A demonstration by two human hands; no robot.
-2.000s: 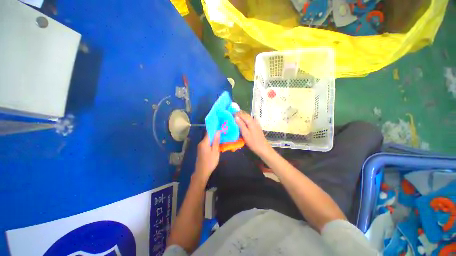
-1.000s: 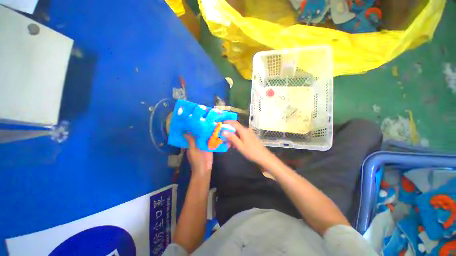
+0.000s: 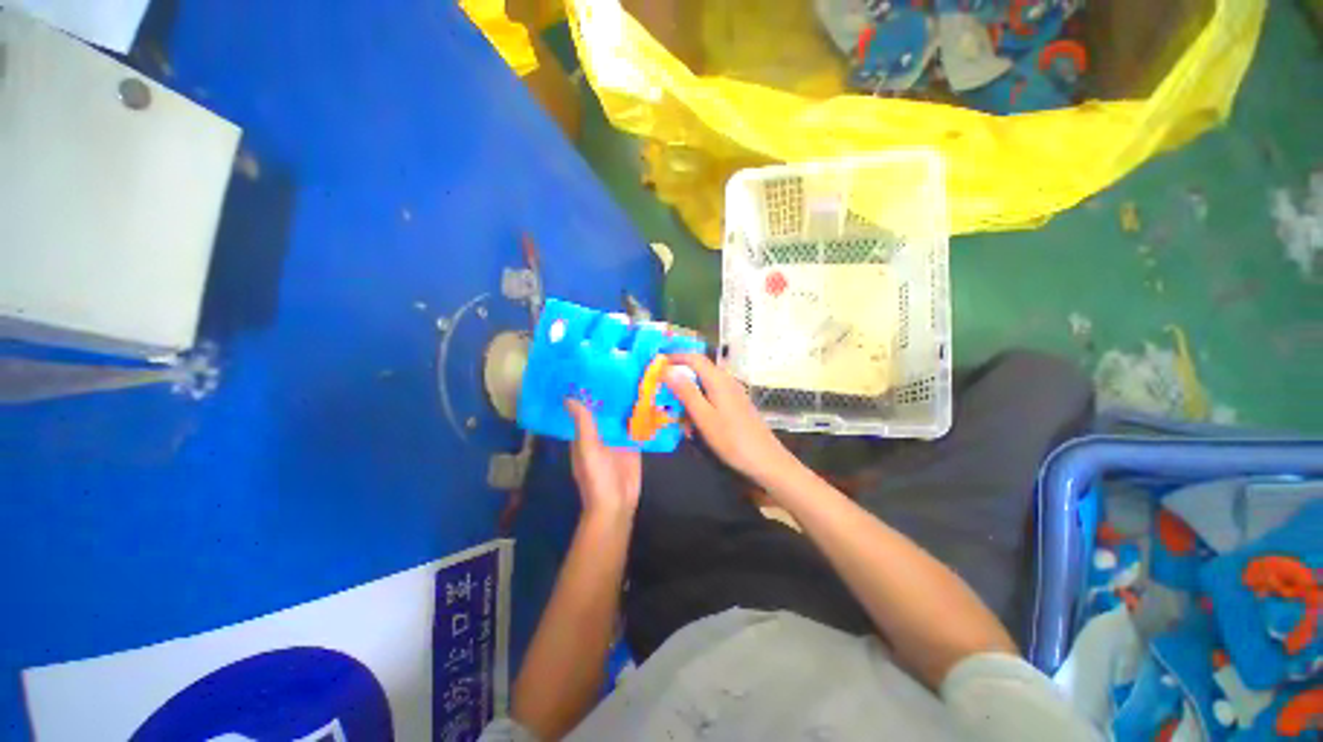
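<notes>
A bright blue plush skin (image 3: 588,374) with white spots and an orange patch is spread at the cream nozzle base (image 3: 505,374) on the blue machine. Its left edge reaches the base, and the nozzle tube is hidden. My left hand (image 3: 602,457) holds the piece from below, with the thumb on its lower part. My right hand (image 3: 714,410) grips its right end beside the orange patch. Both hands are bare.
The blue machine (image 3: 363,189) fills the left. A white perforated basket (image 3: 940,341) with a cream card stands by the knees. A yellow bag liner (image 3: 871,138) lies beyond. A blue crate (image 3: 1056,536) of pieces is at right.
Two seconds ago the piece was bunched, with the tube visible; it then moved left onto the nozzle and spread out. Over the last second both hands and the piece shifted slightly right in view.
</notes>
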